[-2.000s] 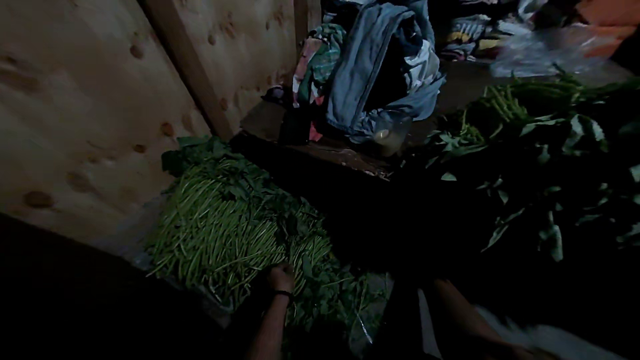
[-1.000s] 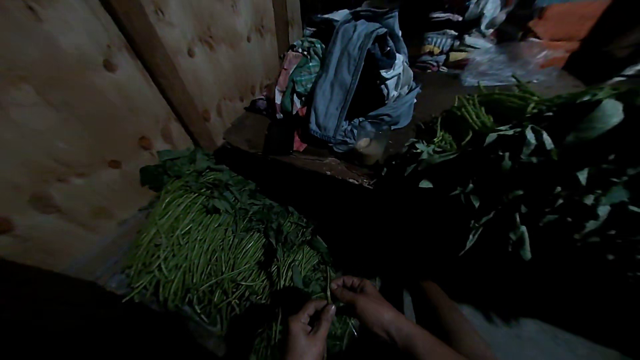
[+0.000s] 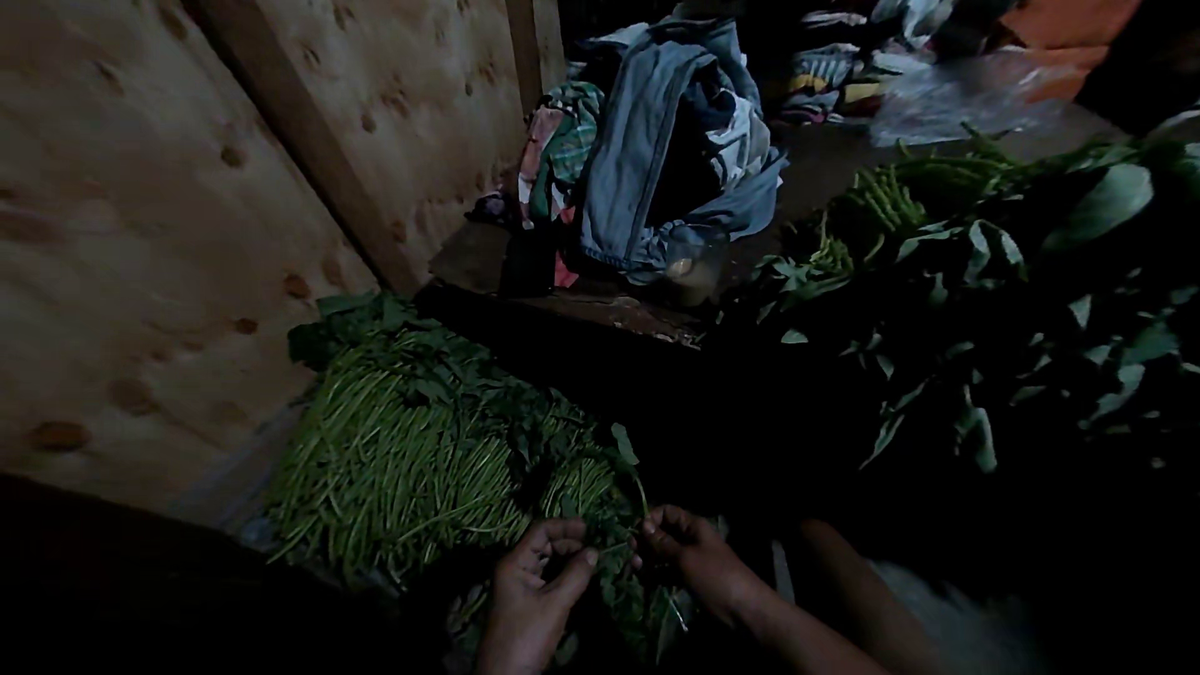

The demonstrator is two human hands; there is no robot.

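Note:
My right hand (image 3: pixel 696 558) pinches a thin leafy green stem (image 3: pixel 641 489) between thumb and fingers, its leaf end pointing up. Close by on the left, my left hand (image 3: pixel 544 581) has its fingers curled beside the leaves; whether it grips part of the sprig is not clear in the dim light. Just beyond both hands lies a large heap of cut green stems with leaves (image 3: pixel 403 459), the stems laid mostly side by side. More loose leaves hang below and between the hands.
A knotty plywood wall (image 3: pixel 141 234) rises at the left. A wooden ledge (image 3: pixel 600 309) holds blue denim clothing (image 3: pixel 637 150), a plaid cloth (image 3: pixel 567 141) and a see-through cup (image 3: pixel 694 267). Another leafy green pile (image 3: pixel 975 253) is at the right, with clear plastic (image 3: pixel 937 103) behind it.
My left hand was on the stem heap two seconds ago. Both hands came together at the heap's near right side one second ago and are now slightly apart there.

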